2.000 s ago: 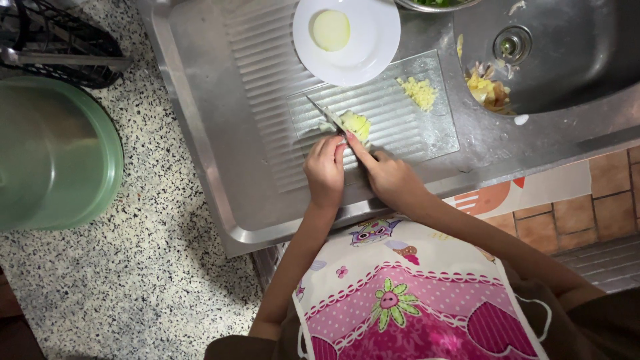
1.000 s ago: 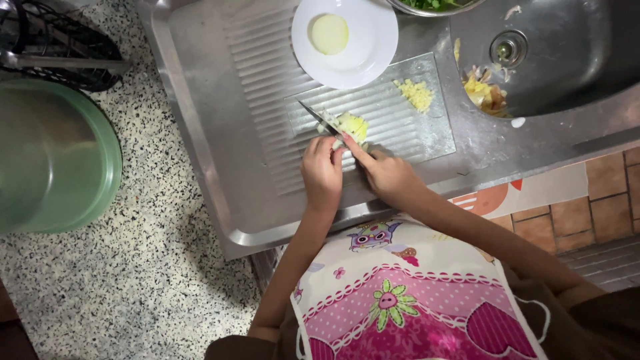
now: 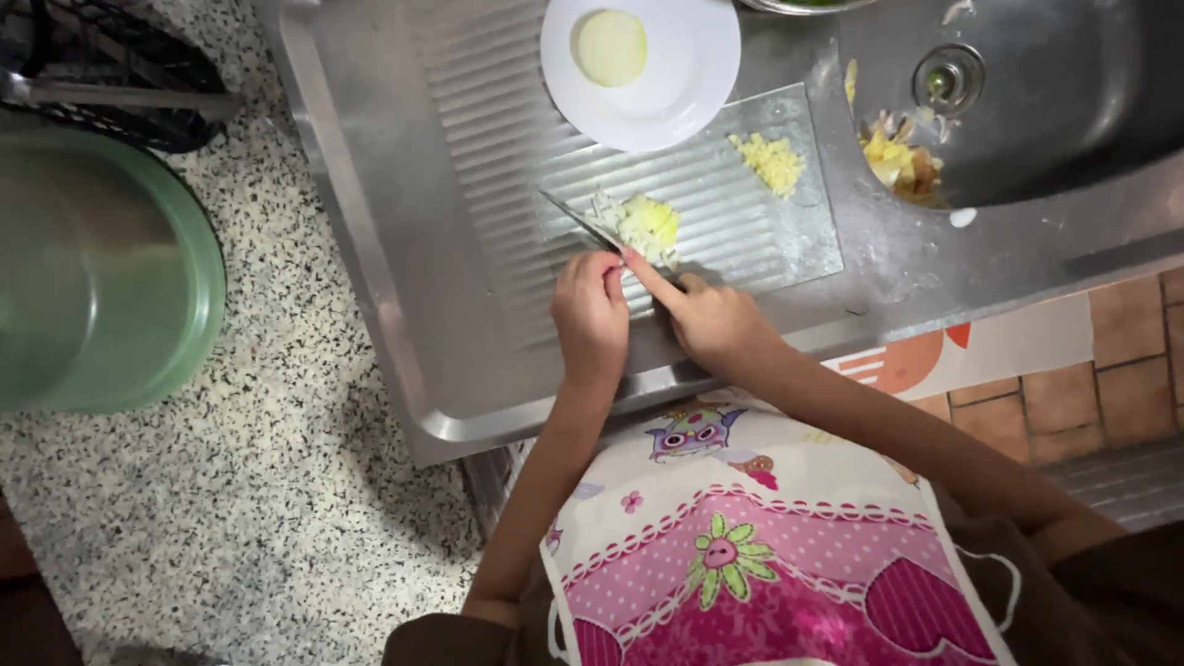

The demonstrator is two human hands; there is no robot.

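Observation:
My right hand (image 3: 717,319) grips a kitchen knife (image 3: 581,220), its index finger along the top of the blade, which points up and left. My left hand (image 3: 594,310) has its fingers bent near the blade; whether a piece is pinched in them is hidden. Just beyond the blade lies chopped onion (image 3: 640,224) on a clear glass cutting board (image 3: 740,245). A small heap of finely chopped pale yellow pieces (image 3: 771,165) sits at the board's right side. A peeled onion half (image 3: 610,48) rests on a white plate (image 3: 689,97) that overlaps the board's far edge.
The board lies on the ribbed steel drainboard (image 3: 416,277). To the right, the sink basin (image 3: 1036,120) holds peelings (image 3: 902,165) near its drain (image 3: 947,81). A metal bowl (image 3: 809,6) shows at the top edge. Left are a green tub (image 3: 199,277) and a black wire rack (image 3: 120,92) on the speckled counter (image 3: 305,481).

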